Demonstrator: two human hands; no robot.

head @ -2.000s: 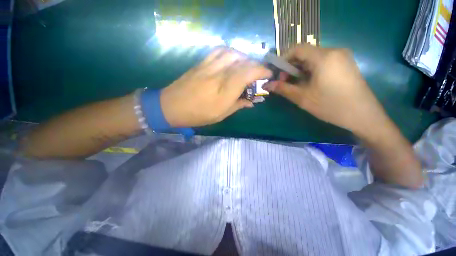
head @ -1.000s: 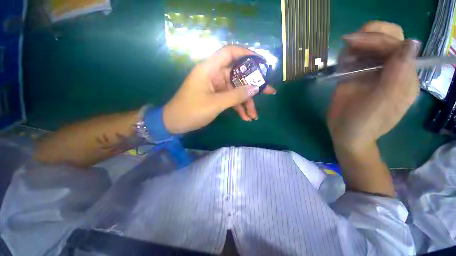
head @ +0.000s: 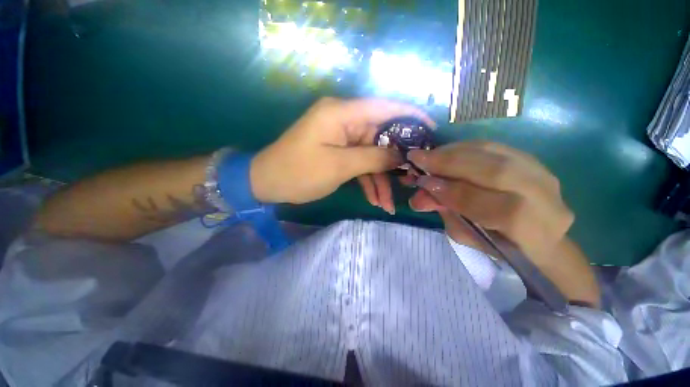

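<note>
My left hand [head: 321,151] holds a round black watch housing [head: 406,134] between thumb and fingers, with its open side and shiny circuit board facing up. My right hand [head: 495,193] grips slim grey tweezers [head: 503,249], whose back end points down and right over my forearm. The tweezer tip is at the lower edge of the housing, partly hidden by my fingers, so I cannot tell whether it holds a small piece. The striped adhesive strip sheet [head: 493,60] lies just beyond the housing, with pale gaps near its lower right.
A yellow transparent sheet [head: 303,68] lies left of the striped sheet, partly lost in glare. A stack of white bags or papers [head: 673,113] is at the right edge, with something black below it. A blue object [head: 11,98] stands at the far left. The green mat [head: 151,91] lies beneath.
My right hand has come left from beside the striped sheet to the housing, bringing the tweezer tip onto it. My left hand and the housing have shifted slightly right and towards me.
</note>
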